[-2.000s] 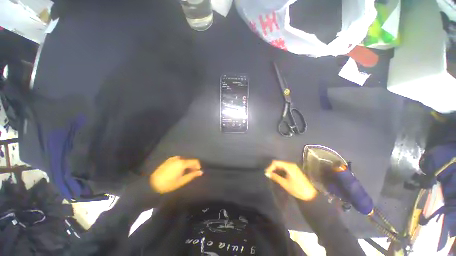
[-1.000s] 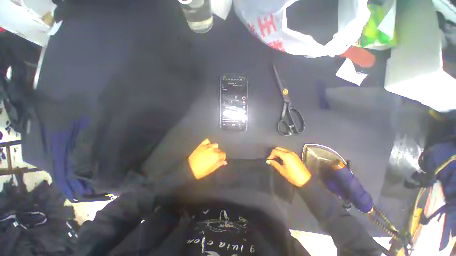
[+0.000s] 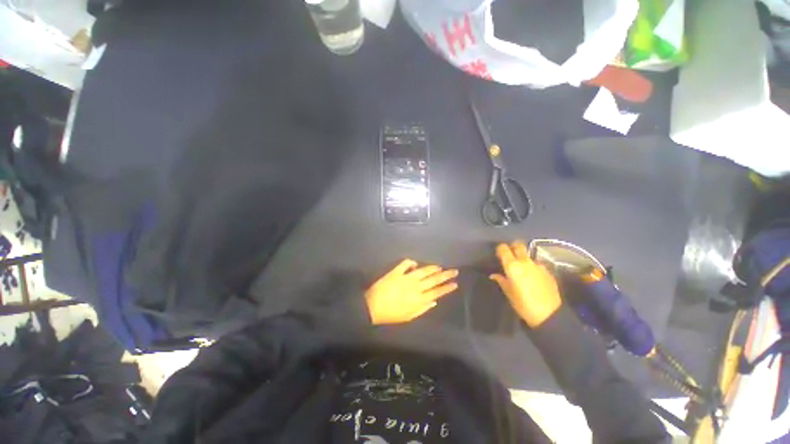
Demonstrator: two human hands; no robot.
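Observation:
A dark garment piece lies on the dark table cover in front of my body; its outline is hard to see. My left hand lies flat near its left part, fingers spread and pointing right. My right hand rests at its right part, fingers pointing forward, beside the steam iron. The steam iron stands on the table just right of my right hand, its handle wrapped in dark blue cloth. No grip on the cloth shows.
A smartphone lies mid-table, with shears to its right. A dark garment stack covers the left. A bottle, a white plastic bag and a white box stand at the far side.
My left hand has moved right and its fingers have spread flat. My right hand has moved slightly right, up against the iron, and its fingers have opened from their pinch.

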